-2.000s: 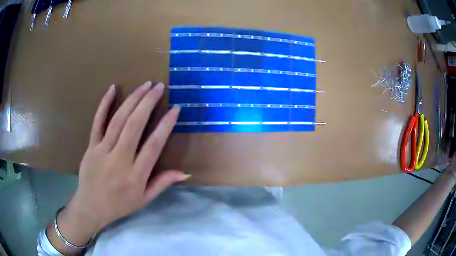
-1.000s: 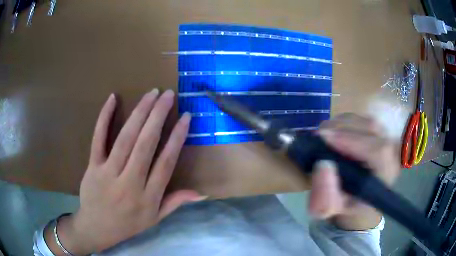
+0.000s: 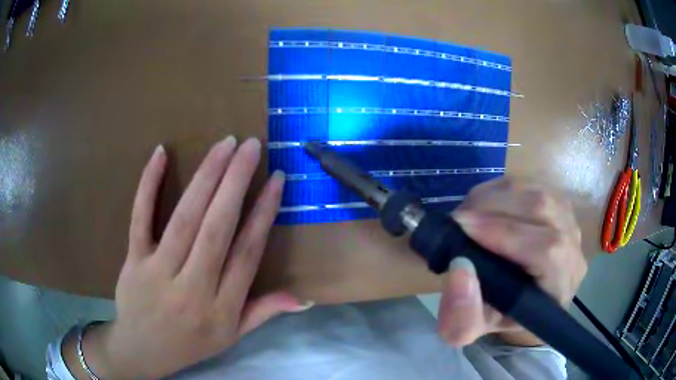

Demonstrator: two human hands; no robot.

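Observation:
A bright blue solar cell (image 3: 415, 130) lies flat on the brown tabletop, with pale lines across it and thin silver ribbon ends past its left and right edges. My right hand (image 3: 519, 256) holds a black soldering iron (image 3: 474, 263). The iron's tip is at the middle ribbon line near the cell's left side; whether it touches cannot be told. My left hand (image 3: 196, 252) lies flat with fingers spread beside the cell's left edge, one fingertip at that edge. The iron and right hand hide part of the cell's lower right.
Scissors with red and yellow loops (image 3: 621, 208) lie at the right, by a heap of silver ribbon slivers (image 3: 611, 130). A white bottle (image 3: 648, 39) is at the upper right. Silver-ended cells (image 3: 33, 16) show at the upper left. A dark rack (image 3: 652, 312) stands at the lower right.
My right hand came in from the far right with the iron between the first two frames. Its tip has since stayed near the same ribbon line. The cell appears slightly farther right in view.

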